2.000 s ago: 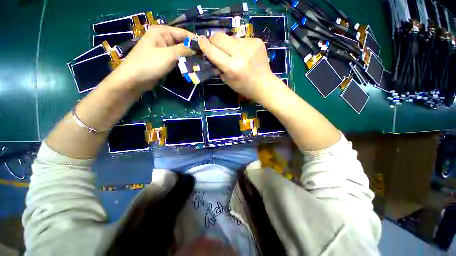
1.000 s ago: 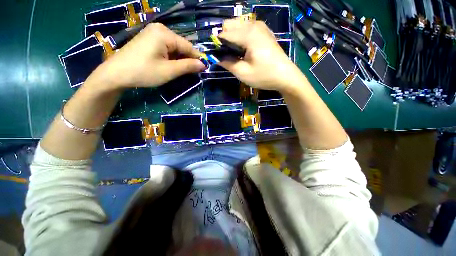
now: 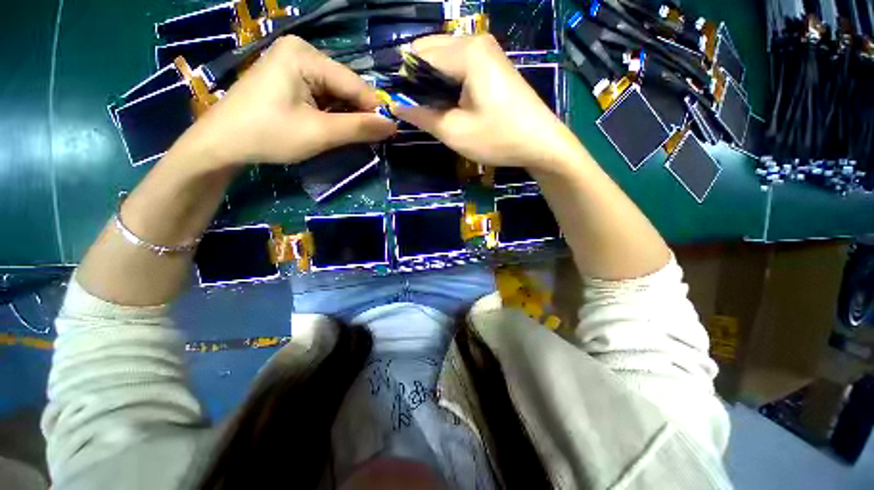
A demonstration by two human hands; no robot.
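Observation:
My left hand [image 3: 297, 107] and my right hand [image 3: 489, 103] meet over the tray. My left thumb and forefinger pinch a small orange-gold flex tail end [image 3: 384, 99]. My right hand grips a black cable assembly [image 3: 427, 80] with a blue connector [image 3: 403, 100] at my right thumb tip. The connector and flex tail touch or nearly touch; whether they are joined cannot be told. A dark display module [image 3: 337, 174] lies tilted below my left hand, partly hidden by it. More display modules [image 3: 347, 240] lie in rows in the clear tray.
At the left, display modules with cables [image 3: 156, 124] lie on the green bench [image 3: 115, 215]. At the right is a pile of joined screens [image 3: 633, 128] and black cables. Dense black cable bundles [image 3: 815, 110] with white ends lie far right. A brown cardboard box [image 3: 781, 287] stands below the bench.
From two seconds ago, my hands have shifted slightly and turned; the white-ended connectors hanging between them are no longer seen. Orange-gold and blue pieces now show between the fingertips. Little differs from one second ago.

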